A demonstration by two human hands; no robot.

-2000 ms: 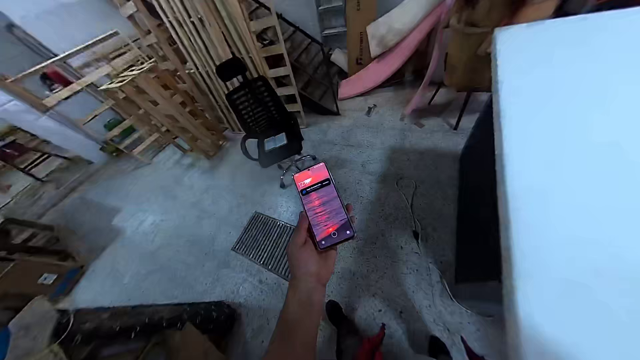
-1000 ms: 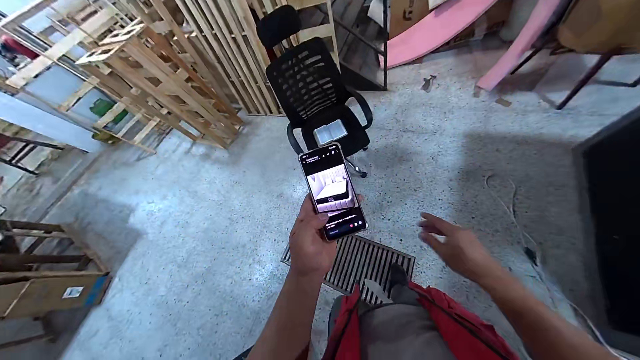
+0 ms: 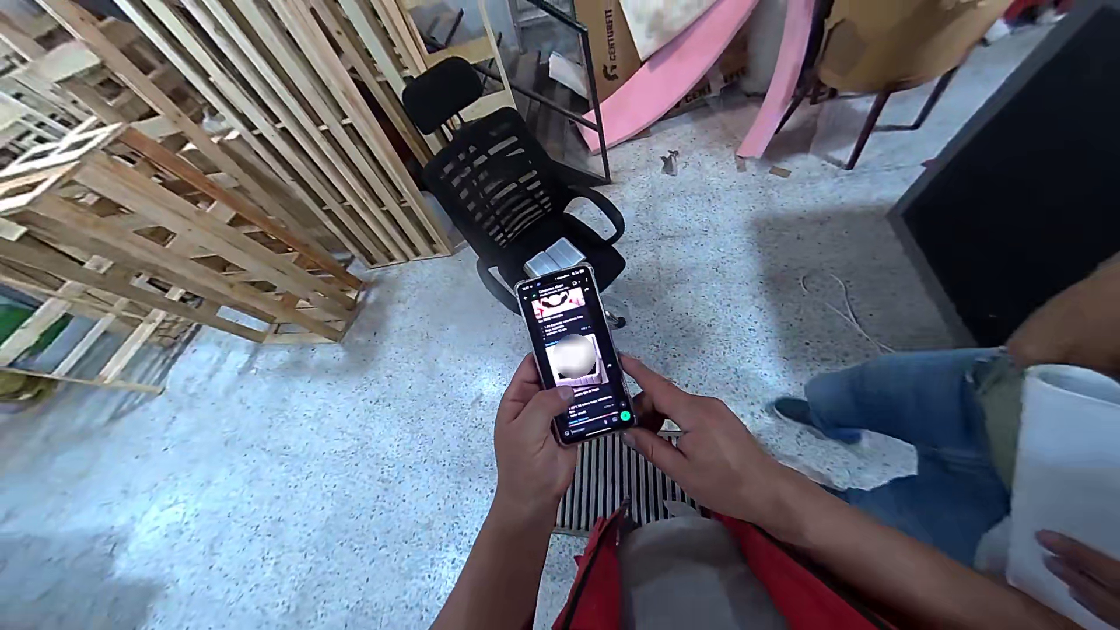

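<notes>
A smartphone with a lit screen is held upright in front of my body, in the middle of the view. My left hand grips its lower left side, the thumb lying over the screen. At the phone's lower right edge, my right hand touches it with thumb and fingers; whether it bears any of the weight I cannot tell. Just beyond the phone, a pale flat object rests on the seat of a black mesh office chair.
Wooden pallets and frames stand at the left. A floor grate lies below my hands. On the right are a person in jeans holding white sheets, a dark panel, a cable and a brown chair.
My right hand, apart from the phone one second ago, has come to its right edge. The screen shows different content. A person has come into view at the right.
</notes>
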